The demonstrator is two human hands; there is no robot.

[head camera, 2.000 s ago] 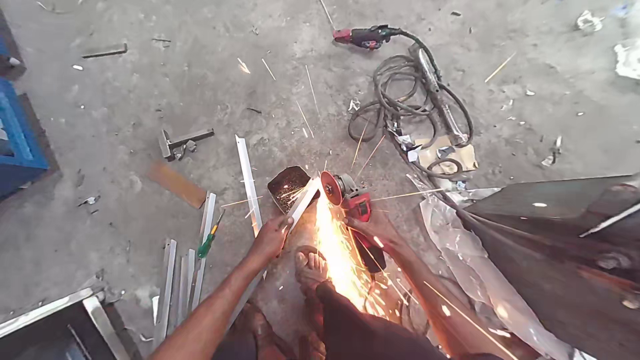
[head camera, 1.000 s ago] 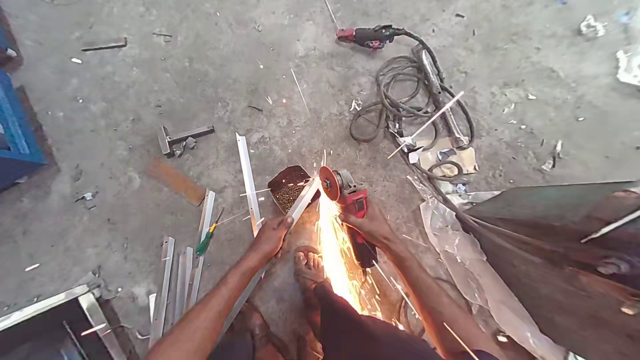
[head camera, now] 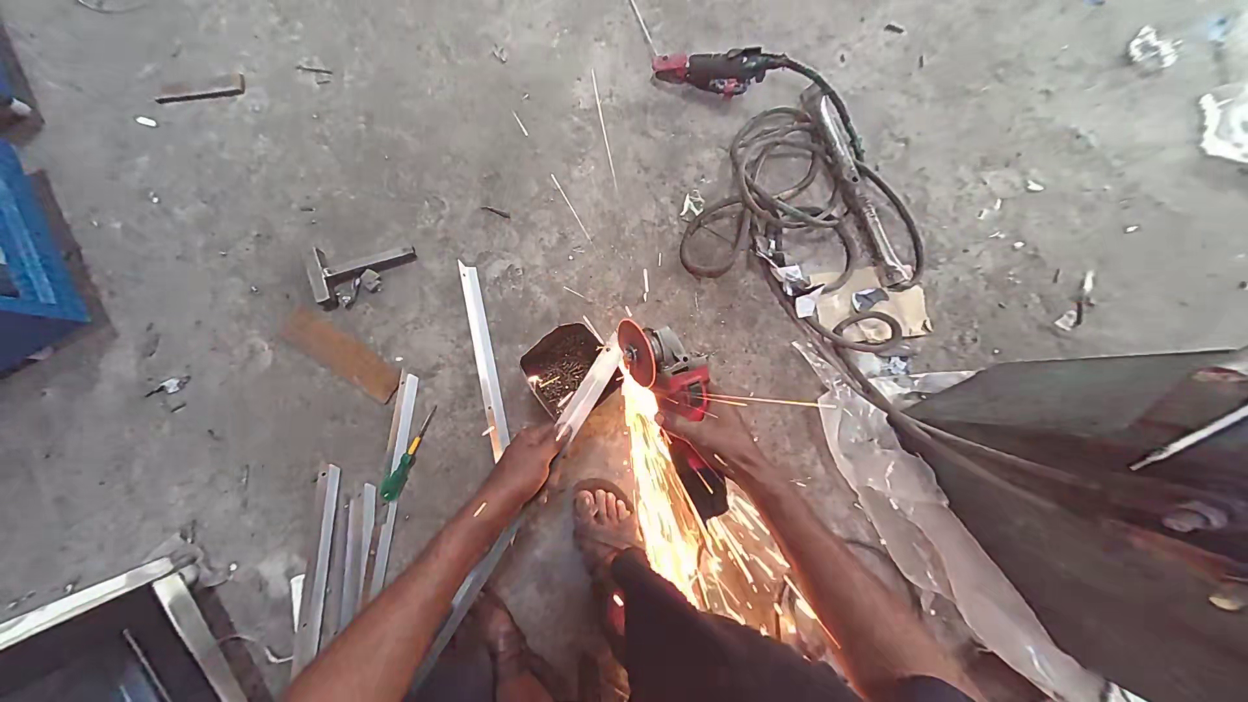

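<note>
My left hand [head camera: 526, 463] grips a long metal angle bar [head camera: 591, 390] whose upper end meets the disc of a red and black angle grinder [head camera: 687, 385]. My right hand [head camera: 717, 439] is closed round the grinder's body. Bright sparks pour from the contact point down past my bare foot. Beneath the bar's upper end lies an open container of small dark pieces [head camera: 561, 370]. Another angle bar [head camera: 480, 341] lies just left of it. Several more metal bars [head camera: 322, 556] and a green-handled screwdriver [head camera: 398, 480] are at the lower left.
A second power tool [head camera: 717, 70] and a coiled cable [head camera: 741, 185] lie at the upper right. Plastic sheeting [head camera: 907, 487] borders a large dark metal piece [head camera: 1053, 429] on the right. A metal frame [head camera: 97, 600] stands lower left, and a blue object [head camera: 39, 253] is at the left edge.
Sparks have kept streaming downward throughout, with their pattern shifting. Both hands have stayed in nearly the same place, holding the bar and the grinder.
</note>
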